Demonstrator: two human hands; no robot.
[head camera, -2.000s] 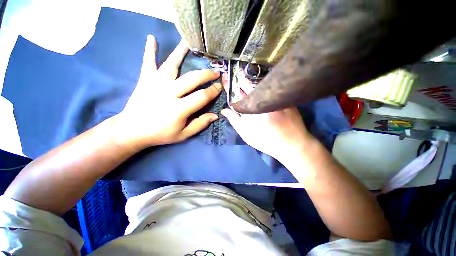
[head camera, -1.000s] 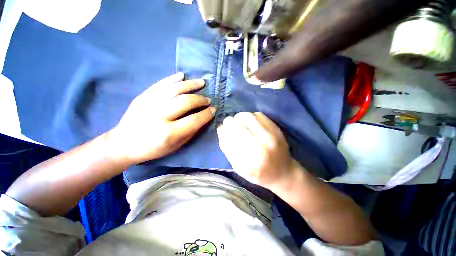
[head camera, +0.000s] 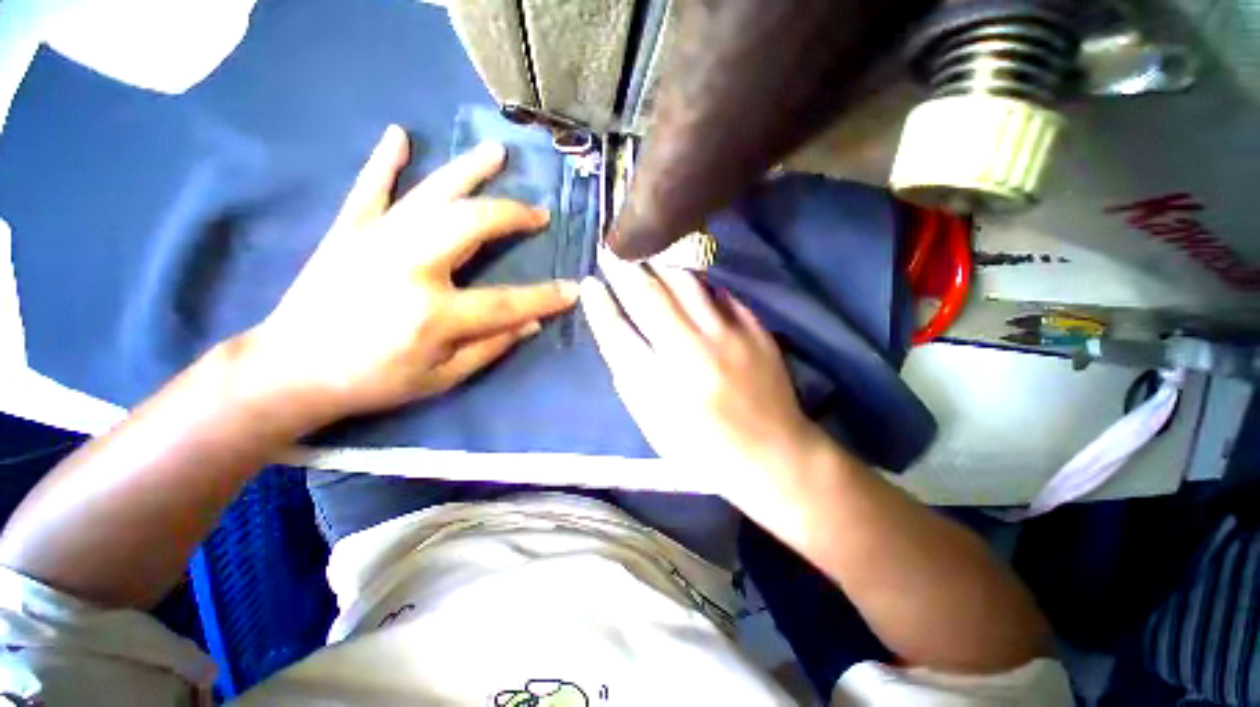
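A large navy panel (head camera: 207, 194) lies on the sewing table, with curved cut-outs at its far left end. A narrow navy strip (head camera: 568, 242) with a straight stitched line runs down the panel below the presser foot (head camera: 594, 163). My left hand (head camera: 401, 283) lies on the panel left of the strip, fingers spread, fingertips at the strip. My right hand (head camera: 698, 359) lies on the cloth right of the strip, fingers together and pressed on it close to my left fingertips. The needle area is partly hidden by a dark, blurred bar.
The machine head (head camera: 567, 62) looms over the cloth. A cream ribbed knob (head camera: 978, 149) with a spring hangs right of it. Red scissor handles (head camera: 942, 276) stick out beside folded cloth. A white strip (head camera: 1112, 449) hangs at the right table edge. A blue crate (head camera: 263, 587) stands beside my lap.
My left hand has moved up and its fingers have spread. My right hand has opened from a curled shape and lies flatter, nearer the needle. The strip's top now sits below the presser foot.
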